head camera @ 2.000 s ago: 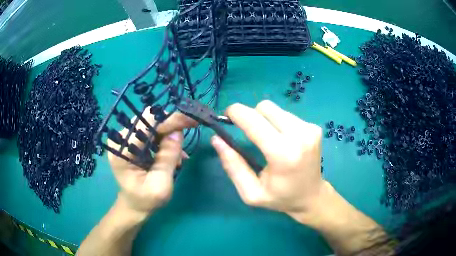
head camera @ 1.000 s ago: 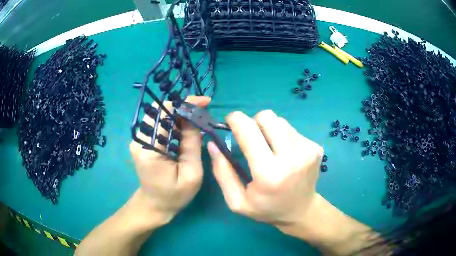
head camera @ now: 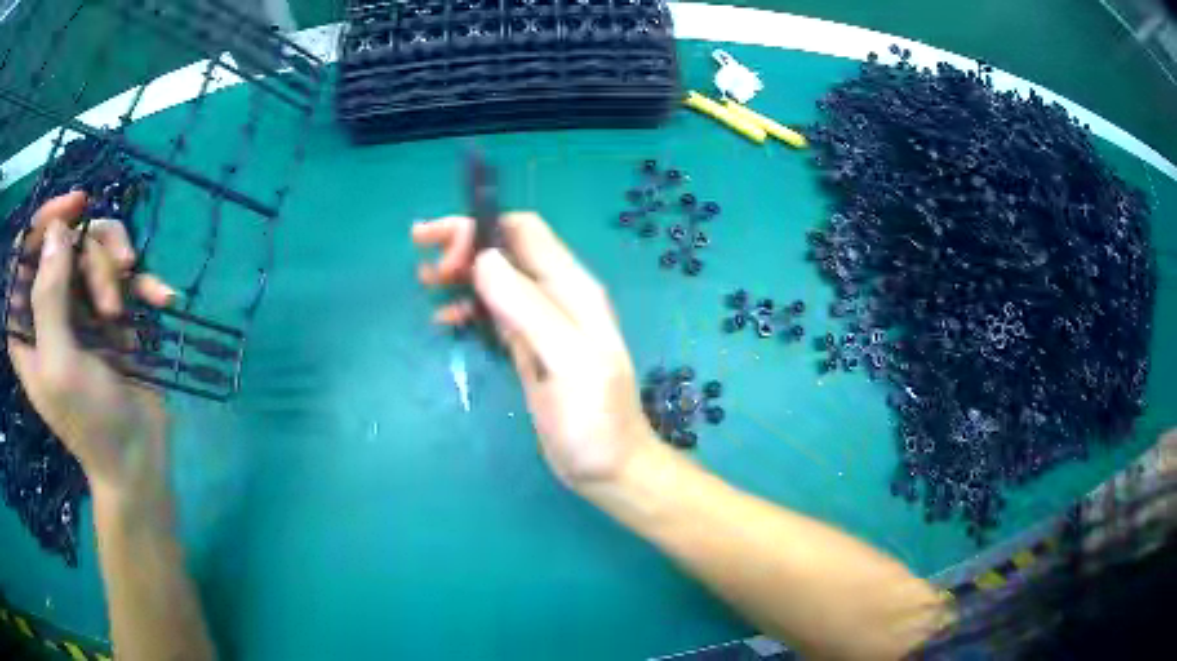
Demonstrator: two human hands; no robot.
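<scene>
My left hand (head camera: 97, 349) is at the left, bare, with its fingers around the lower end of a moulded frame (head camera: 207, 194). The frame is a black open grid, blurred, that reaches up past the top left edge, with small dark parts near its lower end. My right hand (head camera: 562, 342) is left of the small round parts, closed around side cutters (head camera: 483, 200). The cutters look like a blurred dark stick pointing up, apart from the frame. Whether their jaws are open cannot be told.
A stack of uncut frames (head camera: 510, 65) stands at the back. A yellow-handled tool (head camera: 742, 119) and a small white item (head camera: 737, 80) lie beside it. Small round parts (head camera: 684, 403) lie loose near a large right-hand pile (head camera: 994, 284). A left-hand pile (head camera: 41, 478) is partly behind my left hand.
My left hand and the frame have moved far left, away from the cutters. My right hand has moved left and turned the cutters upright. The camera view has shifted to the right.
</scene>
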